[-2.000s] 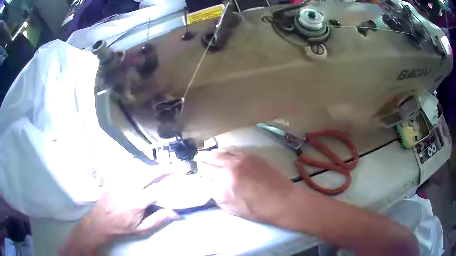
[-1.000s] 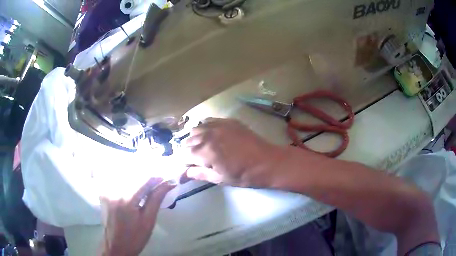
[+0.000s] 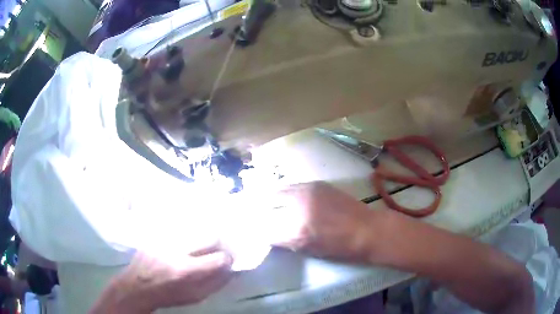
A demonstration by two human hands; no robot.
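Observation:
A white garment (image 3: pixel 67 165) is heaped left of the needle and runs into the glare under the lamp. A small white part (image 3: pixel 250 252) lies between my hands in front of the presser foot (image 3: pixel 228 172). My left hand (image 3: pixel 175 276) is at the lower left, its fingertips closed on the near left edge of the white part. My right hand (image 3: pixel 313 218) is right of and in front of the needle, its fingertips on the white part's right side. The glare washes out both hands' fingertips and the cloth's edges.
The tan sewing machine head (image 3: pixel 344 80) spans the back. Scissors with red-orange handles (image 3: pixel 410 176) lie right of my right hand. A small parts tray (image 3: pixel 527 144) is at the right end. More white cloth (image 3: pixel 522 260) is at the lower right, beyond the table edge.
The camera view has shifted. My left hand has turned flatter, and the white part's lower end now shows between my hands. My right hand has drawn back from the needle area.

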